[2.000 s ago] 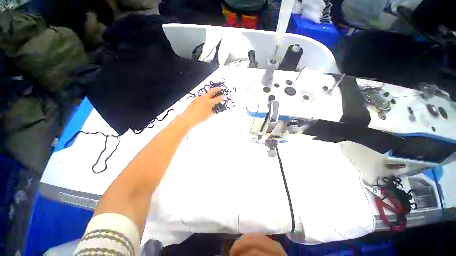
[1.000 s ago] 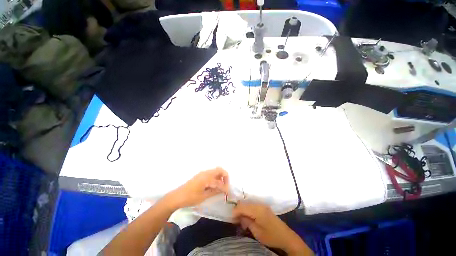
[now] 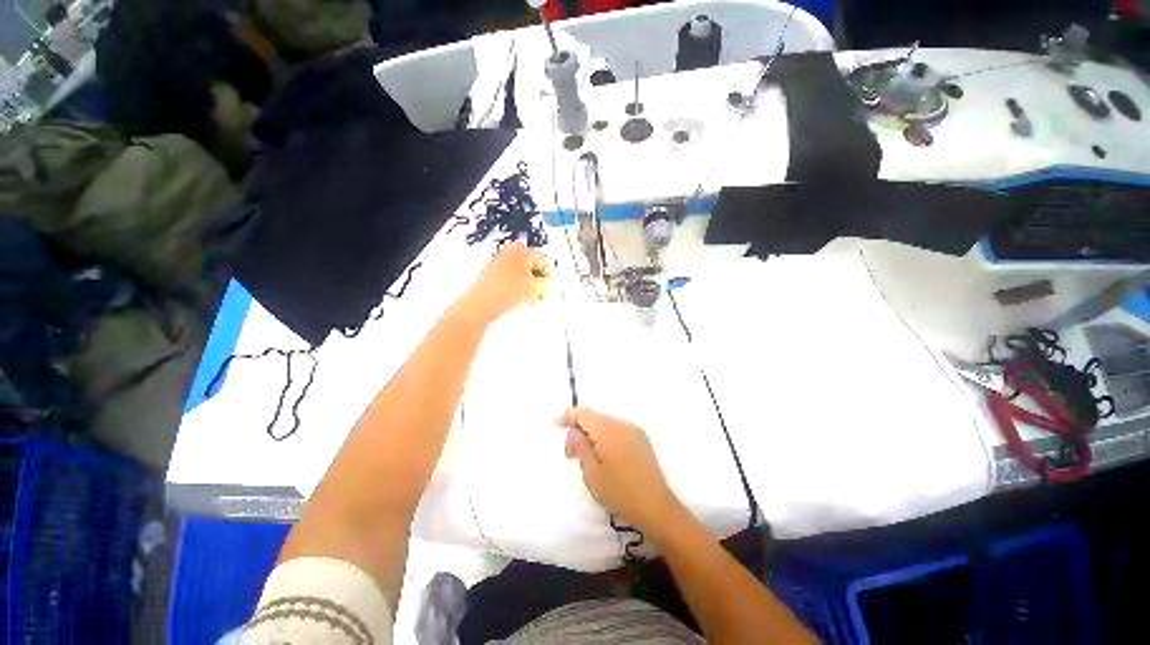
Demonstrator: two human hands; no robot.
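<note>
The white fabric panel (image 3: pixel 832 416) lies over the machine table. One black cord (image 3: pixel 721 410) runs straight down it from near the presser foot (image 3: pixel 641 292). My right hand (image 3: pixel 614 464) pinches a second black cord (image 3: pixel 571 359), which runs up from my fingers toward the machine head; its wavy tail hangs below my hand at the fabric's front edge. My left hand (image 3: pixel 511 280) is left of the presser foot, just below the cord pile (image 3: pixel 508 208). Its fingertips are overexposed, so I cannot tell whether it holds anything.
A large black cloth (image 3: pixel 360 208) lies at upper left. The sewing machine head (image 3: pixel 933 151) spans the upper right. Red-handled scissors (image 3: pixel 1040 422) with black cord scraps lie at right. Blue crates (image 3: pixel 984 592) stand below the table. Olive cloth (image 3: pixel 151 189) is heaped at left.
My left hand has moved from the fabric's front edge up beside the cord pile. My right hand has moved up onto the panel with a cord, now drawn straight. The view has shifted right.
</note>
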